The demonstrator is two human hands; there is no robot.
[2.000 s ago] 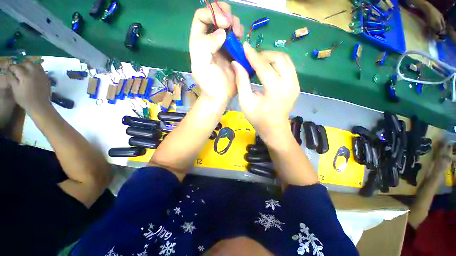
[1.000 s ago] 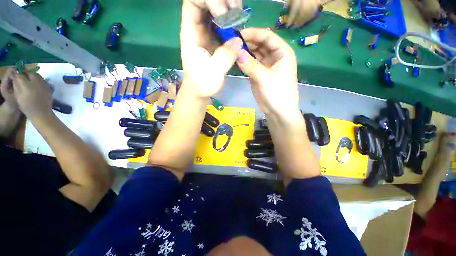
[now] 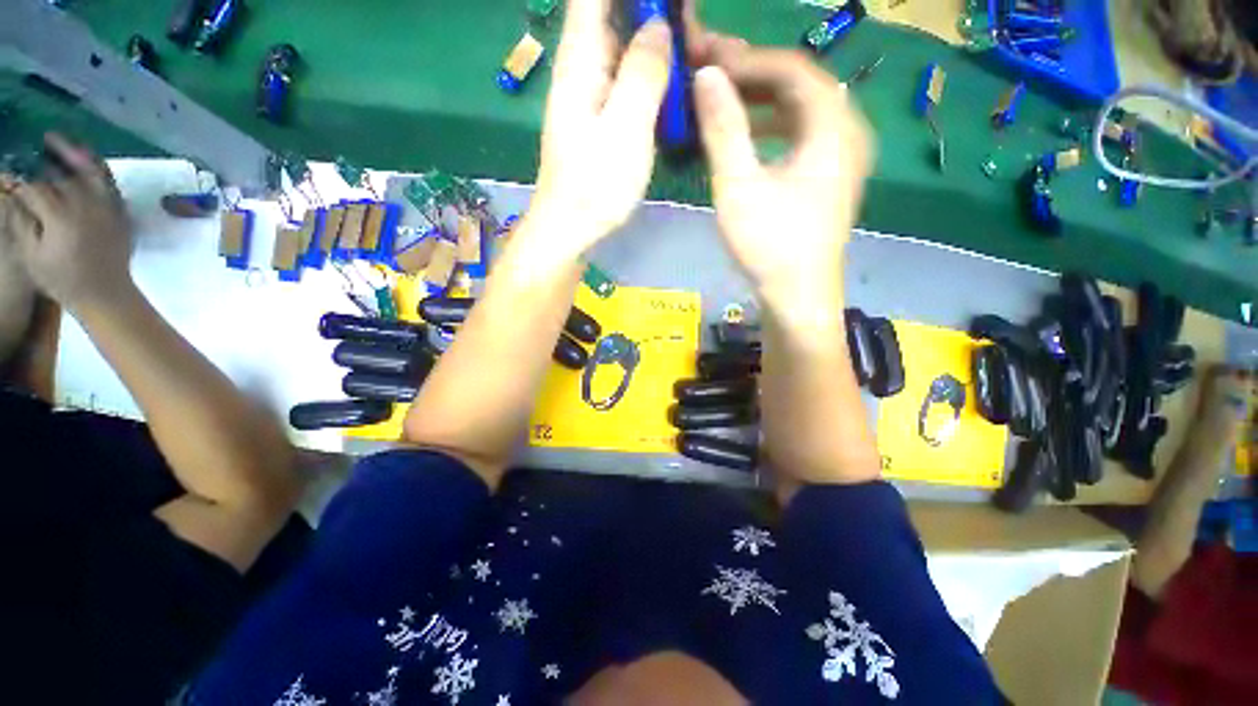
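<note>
A black housing shell with a blue battery cell (image 3: 677, 99) in it stands upright between my hands at the top of the view. My left hand (image 3: 603, 131) grips it, with the thumb on its upper part; the fingers are partly cut off by the top edge. My right hand (image 3: 786, 152) is at its right side, slightly blurred, thumb close to the shell; whether it touches is unclear. Black closed housings (image 3: 380, 355) lie in short rows on the yellow printed sheets (image 3: 654, 400).
Battery-and-board assemblies (image 3: 331, 232) stand on the white sheet at left; others lie on the green mat (image 3: 414, 97). A blue bin (image 3: 1069, 62) and grey cable loop (image 3: 1104, 138) are upper right. Housings are heaped (image 3: 1090, 386) at right. Other people's arms (image 3: 193, 372) show at both sides.
The held piece has turned upright; the circuit board and red wires seen earlier no longer show. My right hand has shifted slightly right. Another person's hand has left the green mat at the top.
</note>
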